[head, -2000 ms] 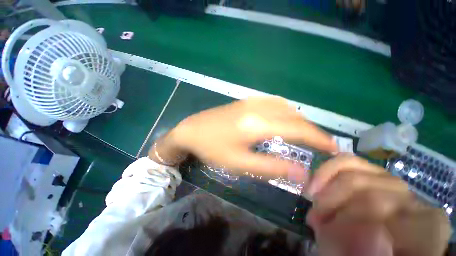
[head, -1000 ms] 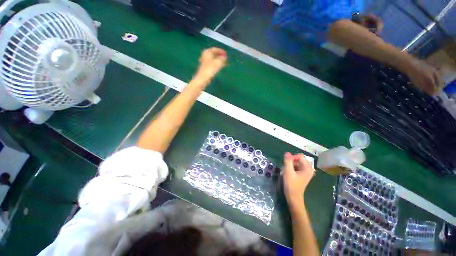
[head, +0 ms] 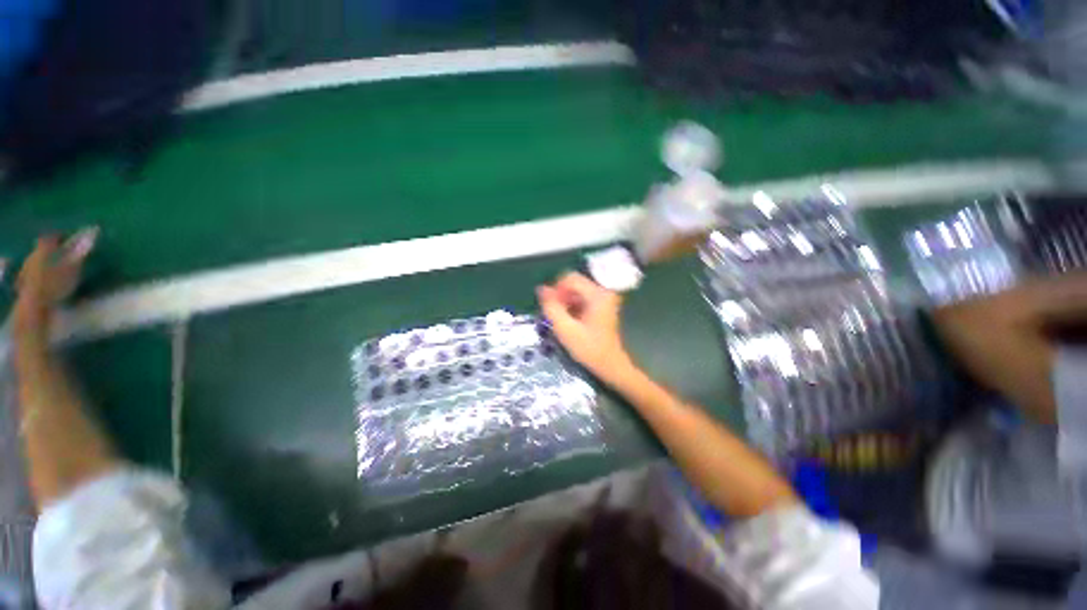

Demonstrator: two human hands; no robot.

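The clear blister tray lies on the dark green bench in front of me, with dark discs in its upper rows and clear pockets below. My right hand is at the tray's upper right corner, fingers curled; whether it holds a disc cannot be told. My left hand is at the far left over the belt edge, blurred, with a small pale thing at its fingertips that is too blurred to name. A small white paper or wipe lies just beyond my right hand.
A translucent bottle with its round lid open stands at the white rail. Larger shiny blister trays lie to the right. A neighbour's arm reaches in at the right. The green belt runs beyond the rail. Dark trays are across it.
The view has swung right and the fan has left the picture. My left hand is now at the far left edge. My right hand stays near the tray's upper right corner. A neighbour's arm has appeared.
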